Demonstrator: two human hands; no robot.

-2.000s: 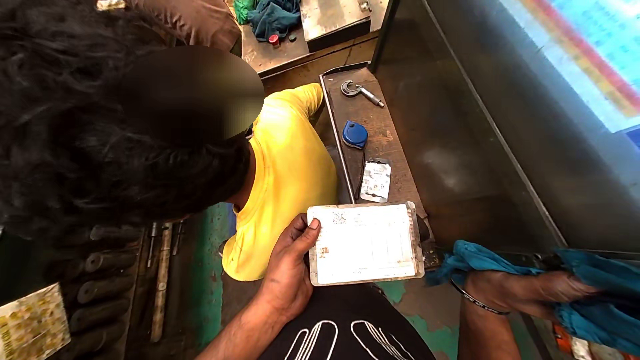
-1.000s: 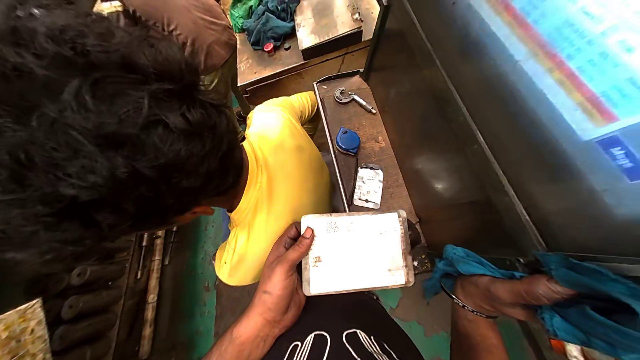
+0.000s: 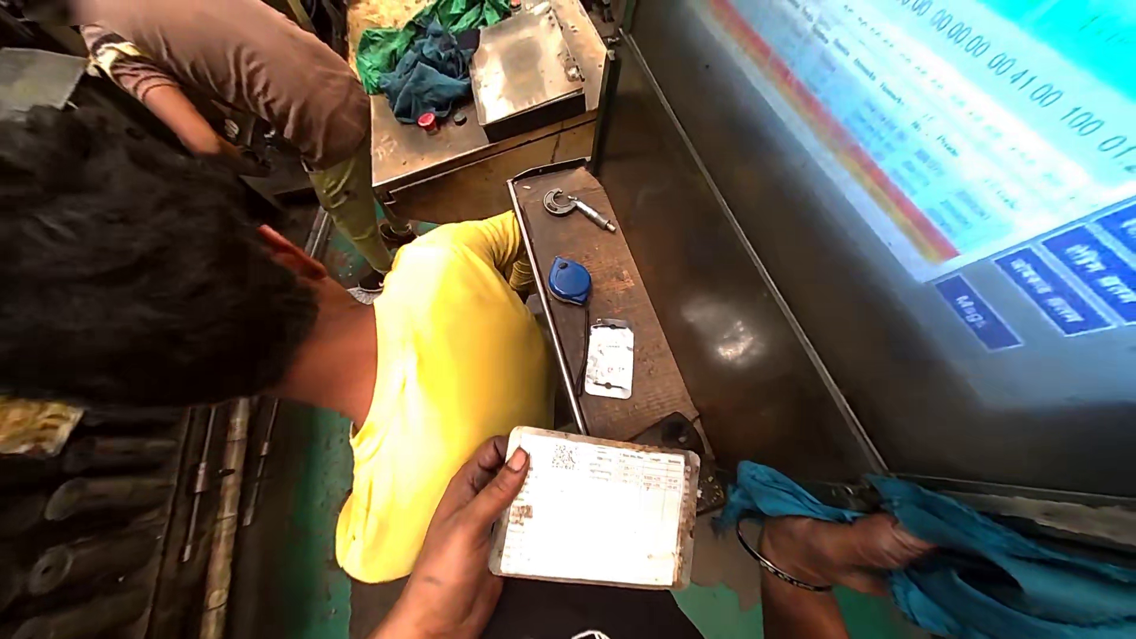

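My left hand point(image 3: 475, 519) grips a laminated card point(image 3: 595, 510) by its left edge, thumb on its face; the card bears print and a square code. At the lower right, my right hand point(image 3: 839, 550) is closed on a teal cloth point(image 3: 994, 559), which hangs on both sides of the fist. Beyond the card, a narrow metal shelf point(image 3: 639, 355) holds a micrometer point(image 3: 577, 210), a blue tape measure point(image 3: 569, 280) and a small white tag point(image 3: 610, 358) with dark marks.
A person in a yellow shirt point(image 3: 453, 382) is close at left, in front of the shelf. Another person in brown point(image 3: 240, 62) bends at the upper left. A lit screen point(image 3: 958, 133) stands at right. Cloths point(image 3: 430, 71) lie on a far bench point(image 3: 426, 160); rollers point(image 3: 106, 488) line the lower left.
The person in yellow has leaned, and more of the person in brown now shows. My left hand still holds the card and my right hand the cloth. The view has shifted.
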